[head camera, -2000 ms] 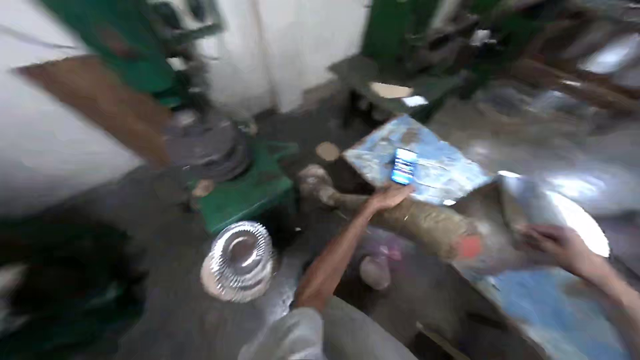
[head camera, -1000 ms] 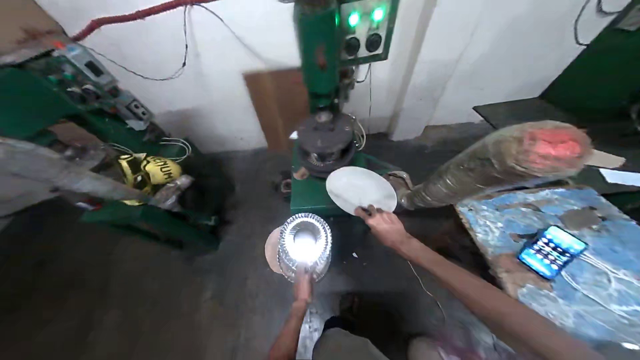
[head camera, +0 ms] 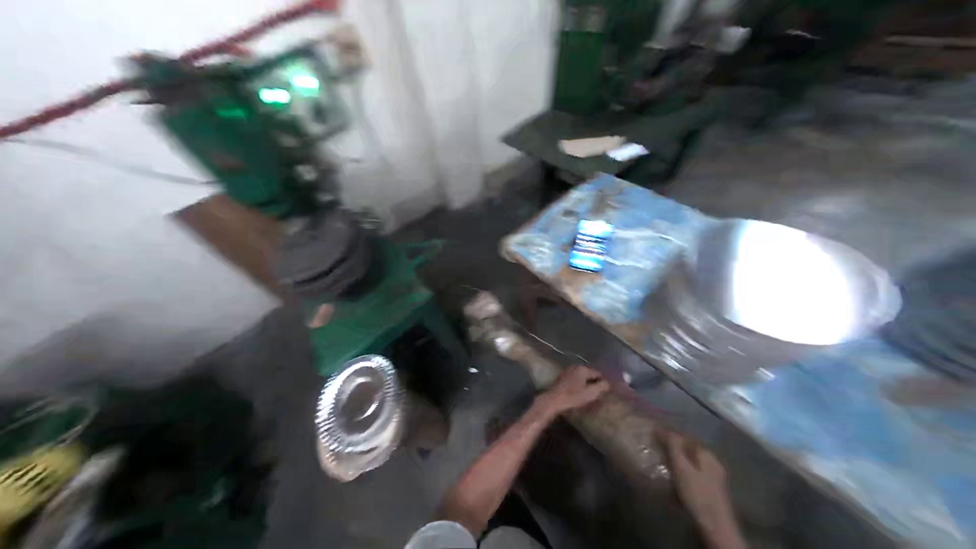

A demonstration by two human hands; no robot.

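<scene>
A long wrapped roll (head camera: 610, 435) with a knotted far end slants beside the blue table. My left hand (head camera: 579, 389) rests around its middle, fingers curled. My right hand (head camera: 690, 457) is at its near end; blur hides how its fingers sit. A stack of shiny fluted metal plates (head camera: 361, 412) stands left of my left arm, below the green press (head camera: 328, 255). On the table, a stack of shiny metal discs (head camera: 793, 282) lies to the right, away from both hands.
The worn blue table (head camera: 633, 221) carries a lit smartphone (head camera: 590, 245) and a cable. A dark bench (head camera: 549, 137) stands behind it. A brown board (head camera: 229, 236) leans on the white wall, where a red pipe (head camera: 252, 34) runs. A yellow bundle (head camera: 38, 480) lies at lower left.
The view has swung right. My right hand held a pale disc near the press and now is at the roll without it. My left hand has left the fluted plates for the roll.
</scene>
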